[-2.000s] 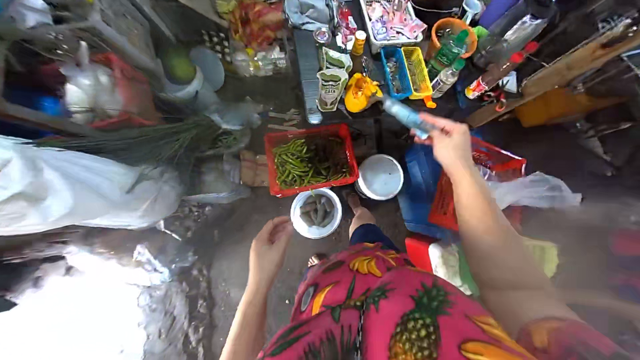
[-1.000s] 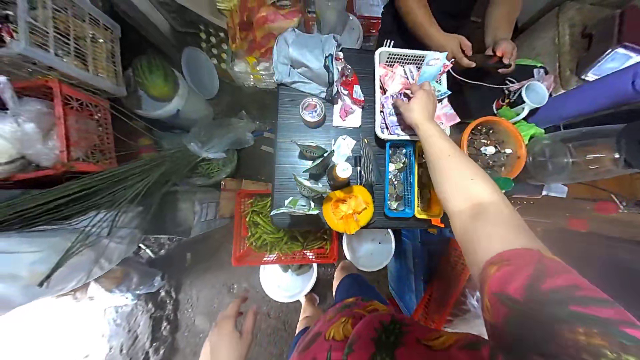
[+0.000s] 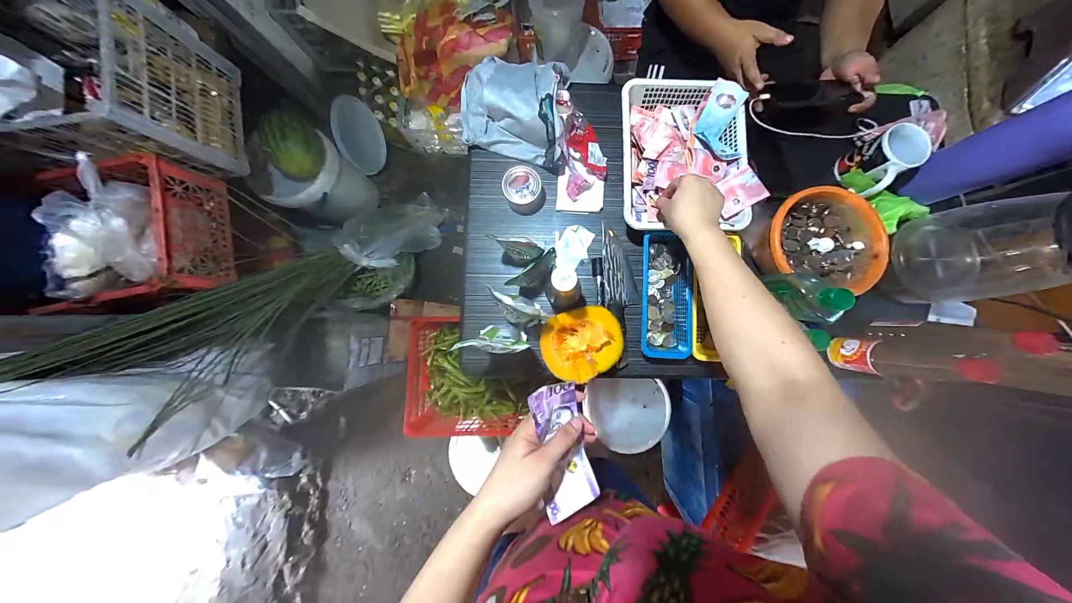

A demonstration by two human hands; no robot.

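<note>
A purple banknote (image 3: 569,486) is pinched between the thumb and fingers of my left hand (image 3: 540,461), in front of the table's near edge. My right hand (image 3: 692,205) reaches down into the front of a white plastic basket (image 3: 628,159) of mostly pinkish-red banknotes (image 3: 662,138); its fingertips touch the notes, and whether they grip one is hidden. A blue note (image 3: 718,113) lies at the basket's back right. Just below my right hand are a blue tray of coins (image 3: 662,310) and a yellow tray (image 3: 706,339), partly under my forearm. A cut squash (image 3: 582,343) sits at the table's front edge.
An orange bowl of coins (image 3: 878,243) and plastic bottles stand at the right. Another person's hands (image 3: 754,50) hold a dark phone (image 3: 808,94) behind the basket. Small packets and a tin (image 3: 523,188) lie on the dark table (image 3: 494,218). A red basket of green beans (image 3: 416,368) is at front left.
My right hand held a bluish item two seconds ago and is now at the money basket. My left hand, empty one second ago, now holds a purple banknote. The view has shifted.
</note>
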